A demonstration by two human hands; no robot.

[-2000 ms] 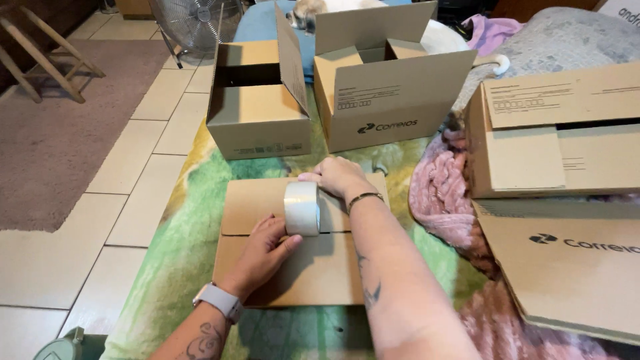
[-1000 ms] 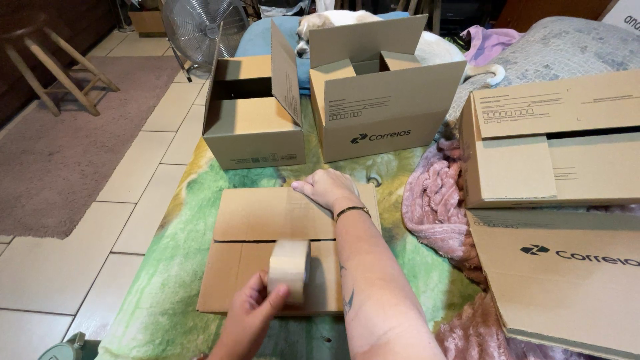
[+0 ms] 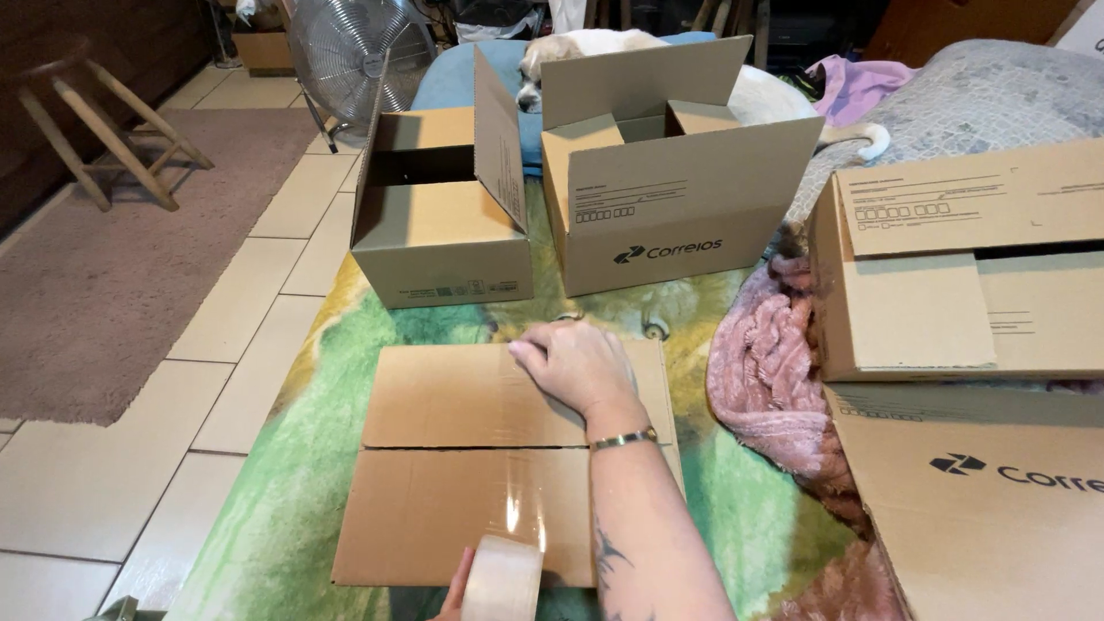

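A cardboard box (image 3: 431,509) lies with its two flaps folded down and a dark seam between them. A strip of clear packing tape (image 3: 511,492) runs across both flaps toward me. My right hand (image 3: 582,366) rests on the box's far edge, fingers at the tape's far end. At the near edge my left hand (image 3: 457,591), mostly cut off by the frame, holds the roll of clear packing tape (image 3: 503,582), and the strip leads from that roll.
Two cardboard boxes with raised flaps (image 3: 444,272) (image 3: 681,203) stand beyond. At the right a part-closed box (image 3: 923,310) sits above another carton (image 3: 966,543), beside a pink blanket (image 3: 768,362). A dog (image 3: 595,43) lies behind the boxes. A fan (image 3: 360,60) stands at the back left.
My left hand has drawn the tape roll toward me, from mid-box to the near edge, and a longer strip shows. My right hand has stayed at the far edge.
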